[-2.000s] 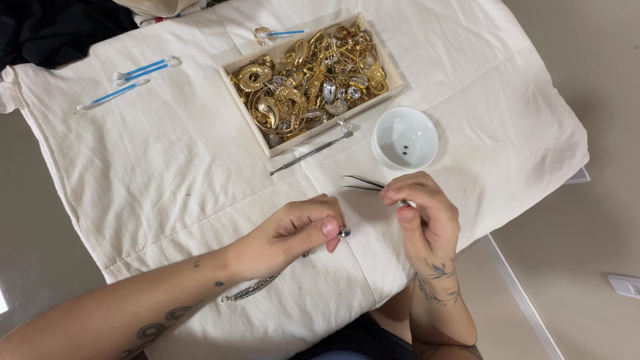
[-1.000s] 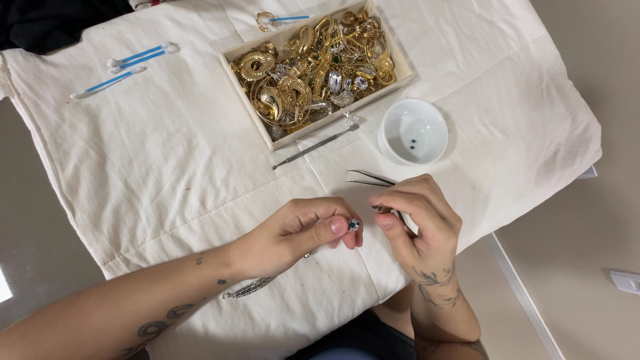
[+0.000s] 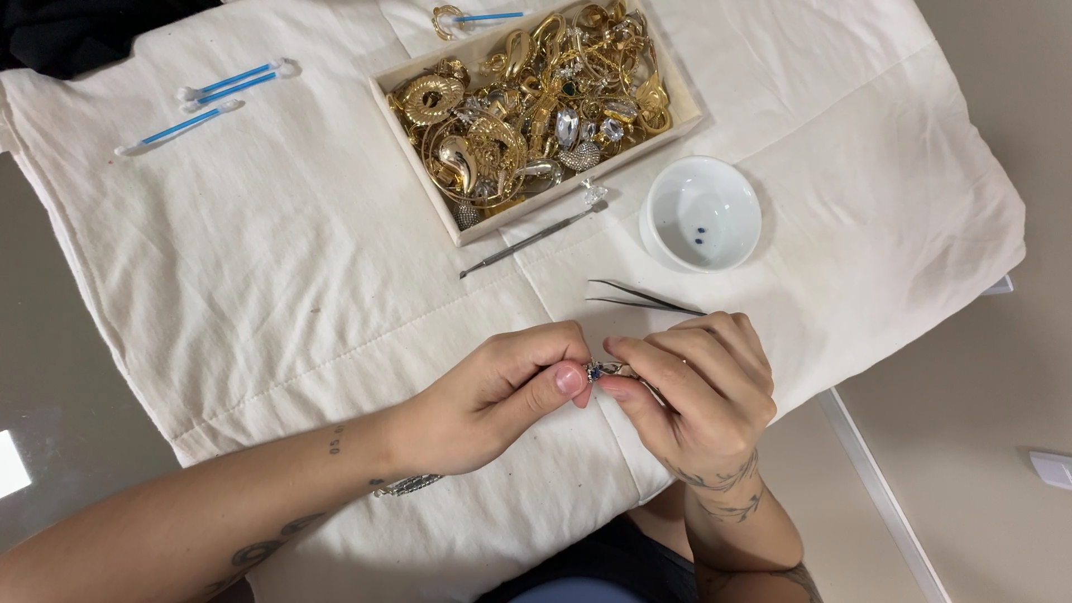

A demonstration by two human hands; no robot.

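Note:
My left hand (image 3: 502,394) pinches a small silver-coloured jewellery piece with a blue stone (image 3: 595,372) between thumb and forefinger. The fingertips of my right hand (image 3: 695,385) touch the piece's other side. Dark tweezers (image 3: 645,296) are tucked in the right hand, their two tips apart and pointing left over the cloth. Just above stands a white bowl (image 3: 745,209) with two small dark blue stones (image 3: 700,235) inside. A metal double-ended tool (image 3: 528,243) lies left of the bowl, its upper end beside a clear, sparkling piece (image 3: 594,192).
A pale open box (image 3: 435,201) full of gold and silver jewellery stands at the top. Blue-stemmed cotton swabs (image 3: 188,124) lie upper left. A gold ring-shaped piece (image 3: 445,23) and another swab (image 3: 494,16) sit behind the box. A silver chain (image 3: 409,485) lies partly under my left forearm.
My right hand has moved left, and its fingertips now meet the silver piece at my left hand. The tweezers remain in my right hand.

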